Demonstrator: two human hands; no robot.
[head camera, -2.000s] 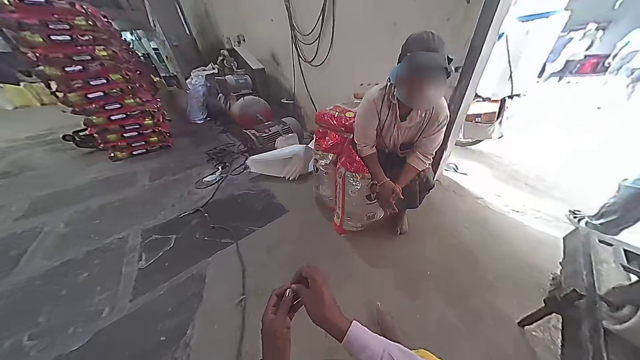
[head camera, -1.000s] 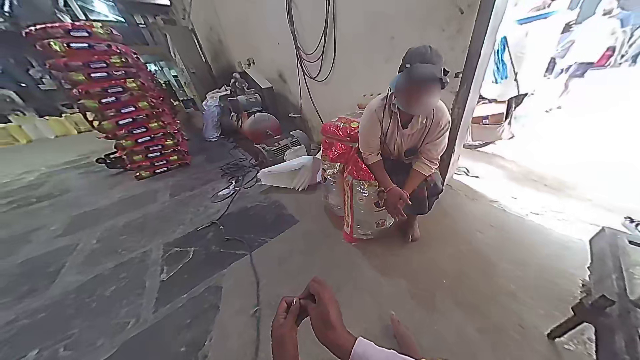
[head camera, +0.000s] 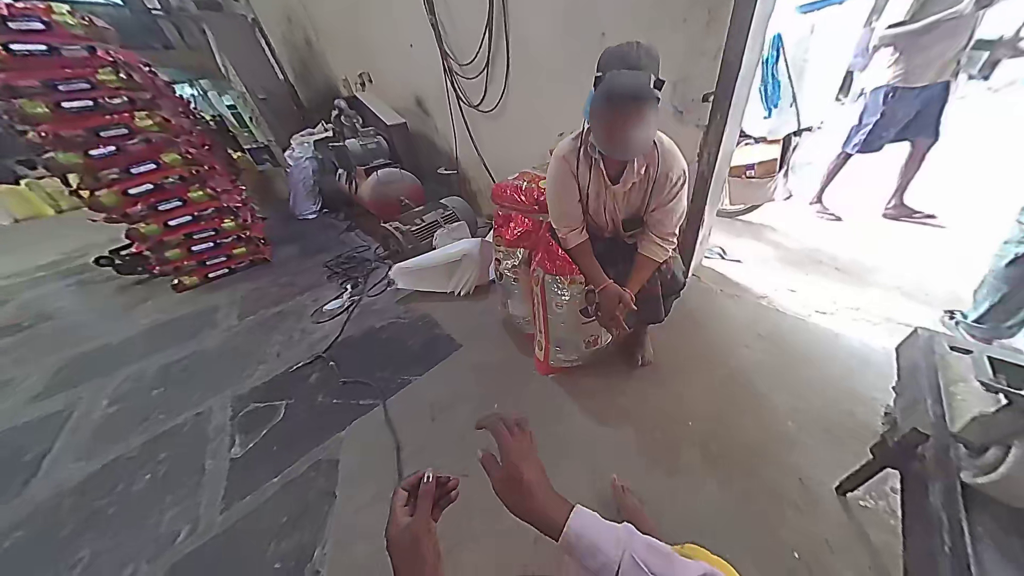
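Note:
My left hand (head camera: 416, 516) is raised at the bottom centre, thumb and fingertips pinched together; something small and thin may be between them, too small to name. Just right of it, my right hand (head camera: 520, 472) has its fingers spread and slightly curled, with nothing visible in it. The two hands are apart, above the bare floor (head camera: 720, 448). Beyond them a person (head camera: 628, 192) in a cap sits low beside red and clear plastic-wrapped packages (head camera: 566, 312), with their own hands together near the knees.
A tall stack of red printed bags (head camera: 152, 172) stands at the left. Electric motors (head camera: 432, 228), a white sack (head camera: 448, 268) and a dark cable (head camera: 392, 424) lie near the wall. A metal frame (head camera: 920, 448) is at the right. Another person (head camera: 912, 88) is outside the doorway.
My hands were together at the fingertips in both earlier frames; the right hand has now moved away from the left and its fingers have spread. A person in shorts now shows clearly outside the doorway.

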